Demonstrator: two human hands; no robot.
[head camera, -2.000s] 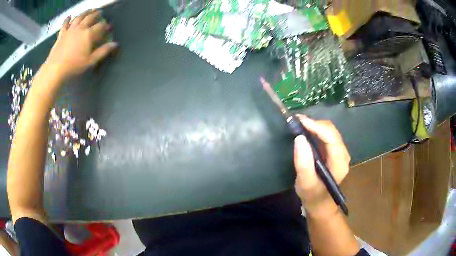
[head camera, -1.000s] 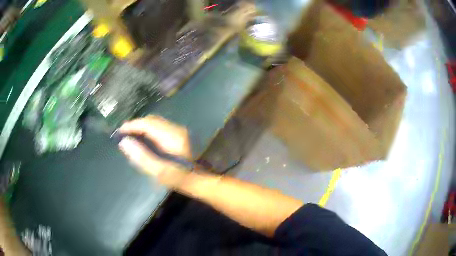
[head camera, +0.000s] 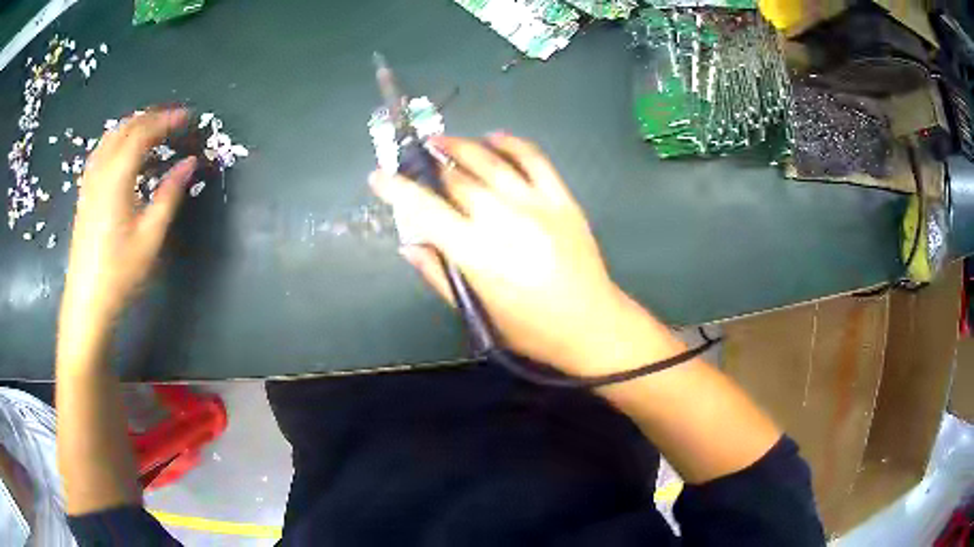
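My right hand (head camera: 497, 230) is at the middle of the bench and holds the black soldering iron (head camera: 466, 302), its thin tip pointing up and away. A small white and green board (head camera: 386, 139) is partly hidden under the iron and my fingers; whether my fingers also touch it I cannot tell. My left hand (head camera: 128, 208) is over the scattered small components (head camera: 221, 144) at the left, thumb and fingers apart. Nothing is visible between its fingers.
A board pile (head camera: 531, 27) lies at the far side. Rows of silver pins over green (head camera: 710, 91) stand beside a speckled dark tray (head camera: 849, 134). A yellow holder (head camera: 913, 237) is at the right edge. One green board (head camera: 168, 9) lies far left. A cardboard box (head camera: 817, 374) is below.
The view has swung back from the right. My right hand and the iron have moved left to the bench middle, over a board. My left hand has come from the far edge to the components.
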